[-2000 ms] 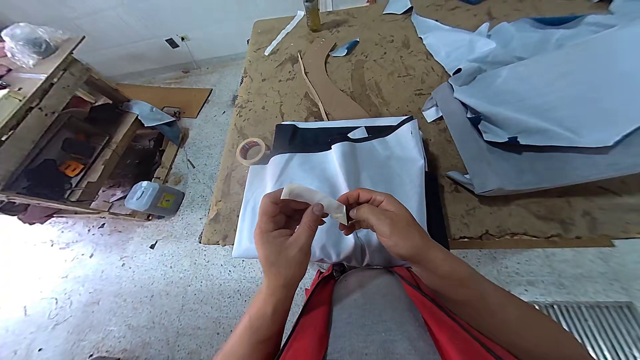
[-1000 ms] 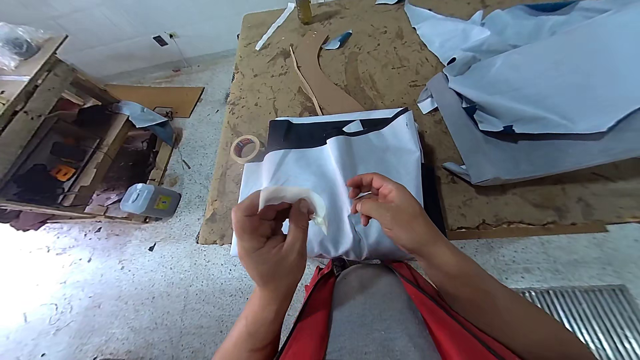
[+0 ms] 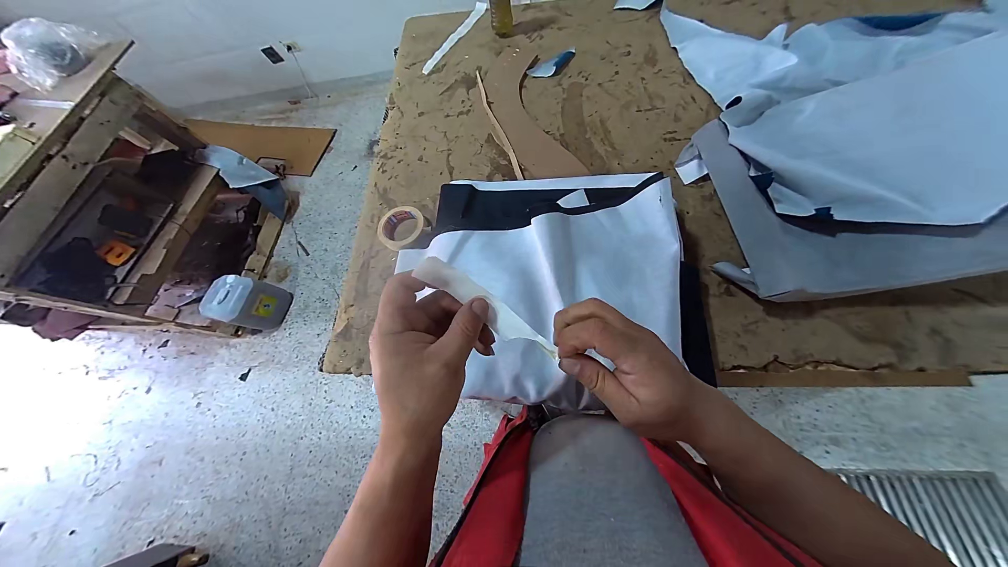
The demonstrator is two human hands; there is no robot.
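Note:
A short strip of whitish masking tape point(image 3: 504, 316) stretches between my hands. My left hand point(image 3: 429, 339) pinches it near its upper left part with thumb and fingers, and my right hand point(image 3: 622, 366) pinches its lower right end. Beneath them lies a white-backed sheet of material point(image 3: 622, 260), wrinkled, over black material point(image 3: 488, 209) at the table's near edge. A small white piece point(image 3: 573, 198) rests on the black part. The roll of masking tape point(image 3: 383, 229) lies flat to the left of the stack.
Large white-backed sheets point(image 3: 866, 157) cover the table's right side. Behind the stack lie a curved brown template point(image 3: 524, 118) and a thin strip point(image 3: 496, 126); a bottle point(image 3: 501, 17) stands at the back. On the left are a wooden shelf unit point(image 3: 47, 181) and a plastic container point(image 3: 246, 302) on the floor.
My right hand was off the tape strip a second ago and now grips its end. The strip, curled then, is now drawn out between both hands.

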